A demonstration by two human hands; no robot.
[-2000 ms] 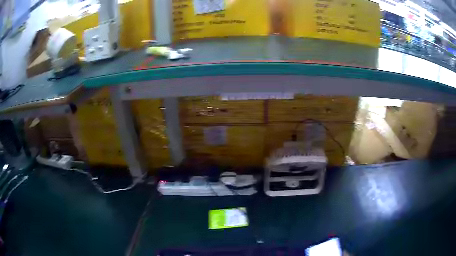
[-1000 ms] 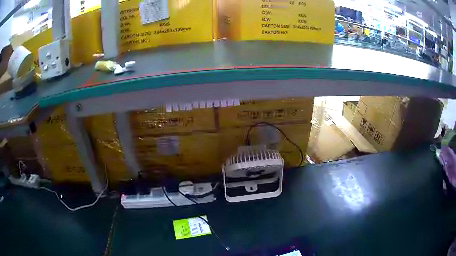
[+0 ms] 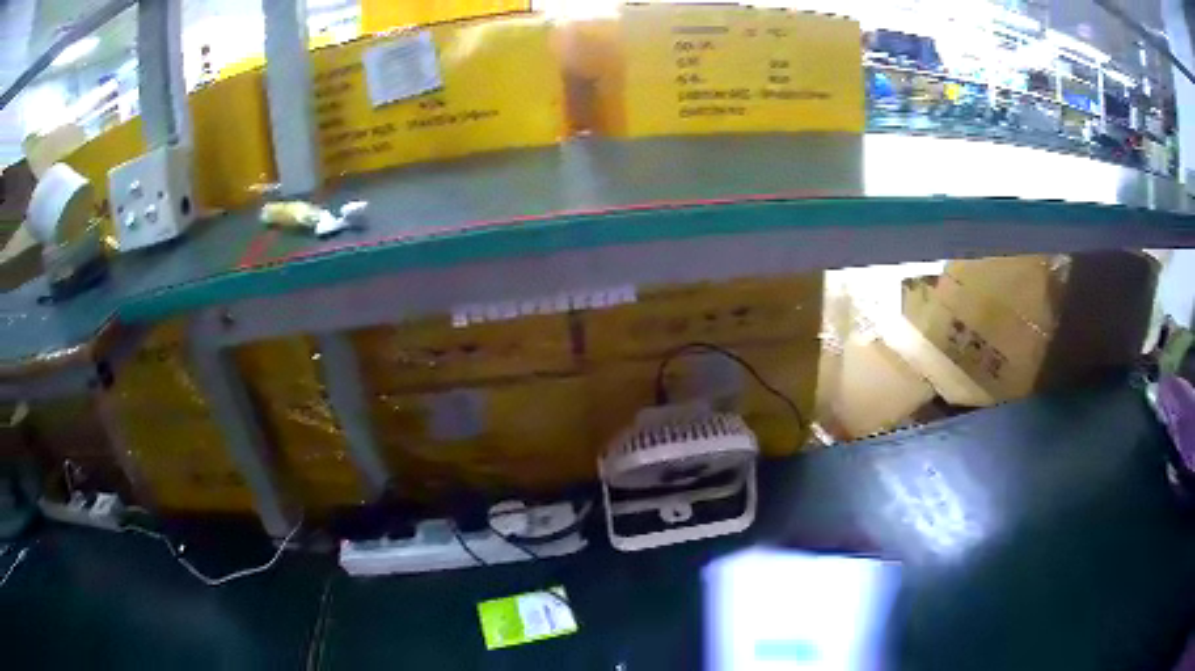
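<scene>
A smartphone [image 3: 799,613] with a brightly lit white screen stands out at the bottom edge, right of centre. Its lower part is cut off by the picture's edge, and its screen is glaring and blurred. Neither of my hands is in the picture, so whether one holds the phone is hidden. A small yellow-green and white card [image 3: 527,617] lies on the dark green mat to the left of the phone.
A white power strip [image 3: 406,555] with plugs and dark leads lies behind the card. A white fan-like unit [image 3: 679,479] stands right of it. The green-edged shelf [image 3: 590,239] crosses above, with yellow cartons [image 3: 734,72]. Purple material [image 3: 1173,417] shows at the right edge.
The lit phone has risen into view and shows much larger than before. The camera view has turned to the right since the first frame, then shifted slightly upward.
</scene>
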